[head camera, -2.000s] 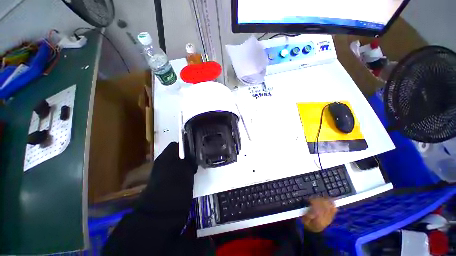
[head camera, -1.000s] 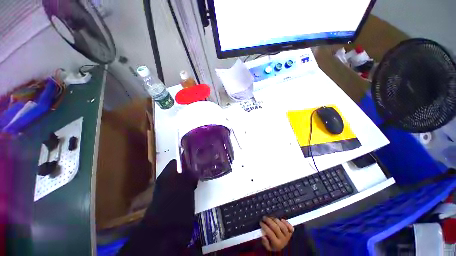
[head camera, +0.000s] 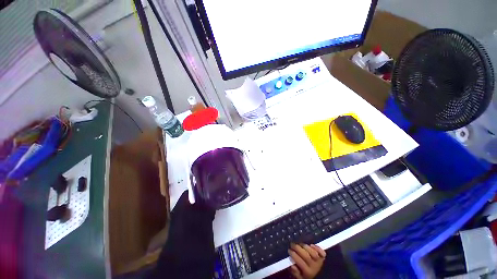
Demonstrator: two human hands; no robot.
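Note:
A white security camera with a dark, purple-tinted front and a red end cap is at the left of the white table. My left hand, dark against the black sleeve, is at the camera's lower left side and holds it there; its fingers are mostly hidden. My right hand is bare and holds nothing. Its fingers rest at the front edge of the black keyboard, on the pull-out tray.
A bright monitor stands behind the control box. A mouse lies on a yellow pad. Bottles stand behind the camera. A perforated plate lies on the green bench. Fans stand left and right; a blue crate is lower right.
My right hand has moved left from the tray's front edge to the keyboard. The camera's front now looks purple, not black. The view has shifted; my left hand stays at the camera.

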